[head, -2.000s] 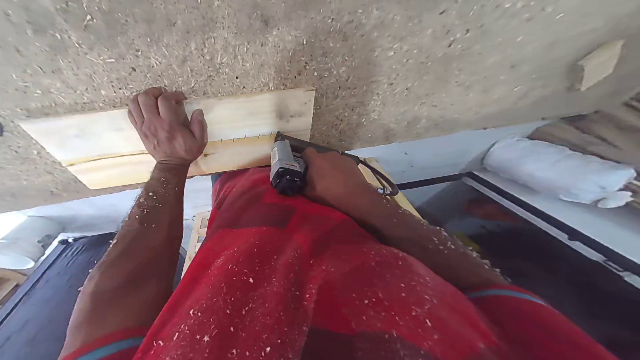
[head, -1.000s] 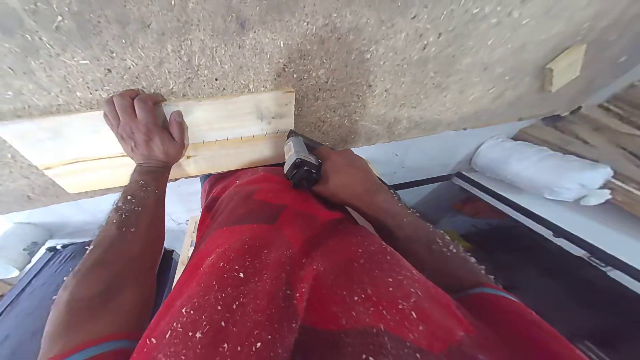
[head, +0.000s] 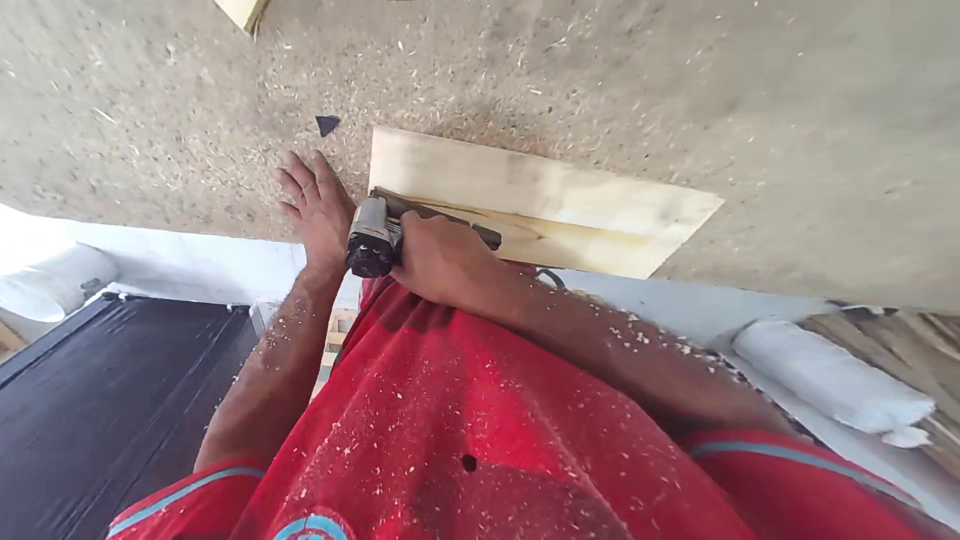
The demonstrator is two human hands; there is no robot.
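Two pale wooden boards [head: 525, 180] lie side by side on the sawdust-covered worktop, a seam running between them. My right hand [head: 442, 251] is closed around a pneumatic nailer or stapler [head: 370, 236] with a grey and black body, and the tool lies over the left end of the boards near the seam. Just left of that end, my left hand [head: 321, 210] rests on the worktop with its fingers apart and holds nothing. The tool and my right hand hide part of the lower board.
The particleboard-like worktop [head: 795, 150] carries wood chips, a small dark triangular piece [head: 328, 124] and a wood offcut [head: 244, 11] at the top. Below its edge are a dark panel [head: 112, 405] on the left and a white wrapped bundle [head: 832, 375] on the right.
My left hand, earlier pressed on the boards, is now off them on the worktop. The tool in my right hand has gone from the boards' right end to their left end. The view has shifted.
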